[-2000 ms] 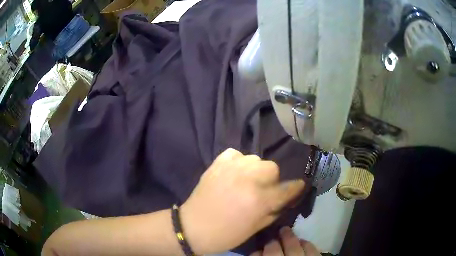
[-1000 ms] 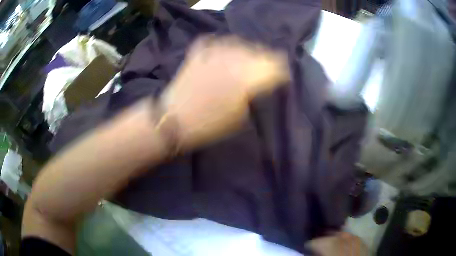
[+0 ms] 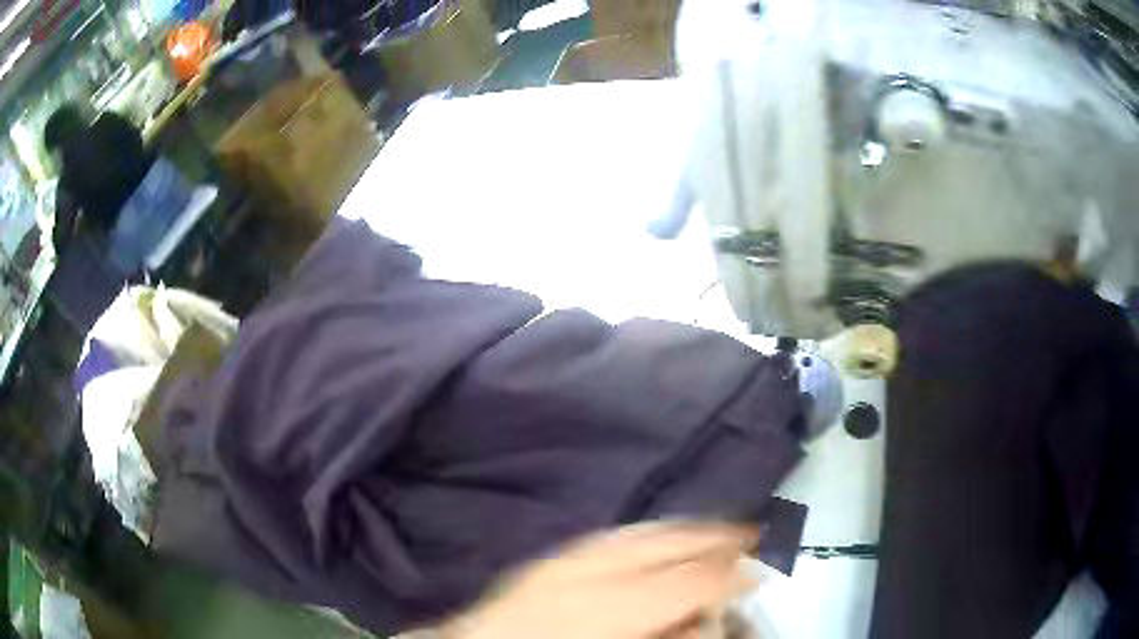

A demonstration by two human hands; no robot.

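A dark purple garment piece (image 3: 525, 437) lies folded and creased on the machine table, its right end at the presser foot and needle area (image 3: 789, 347). A small dark cloth corner (image 3: 783, 534) shows below it. My left hand (image 3: 625, 580) is blurred and cut off by the bottom edge, over the garment's near edge; its fingertips are not clear, so its grip cannot be told. My right hand cannot be made out. The off-white sewing machine head (image 3: 768, 175) stands at the right, with a cream tension knob (image 3: 869, 352) low on it.
A second near-black cloth (image 3: 987, 462) lies right of the needle, under the machine arm. The white table (image 3: 537, 187) shows behind the garment. Cardboard boxes (image 3: 300, 137), white cloth (image 3: 113, 412) in a box and a dark-clothed person (image 3: 106, 156) are at the left.
The garment has come down from the table's back and lies lower, baring the white top. My left hand has moved from over the cloth to the bottom edge. The right hand has left clear view.
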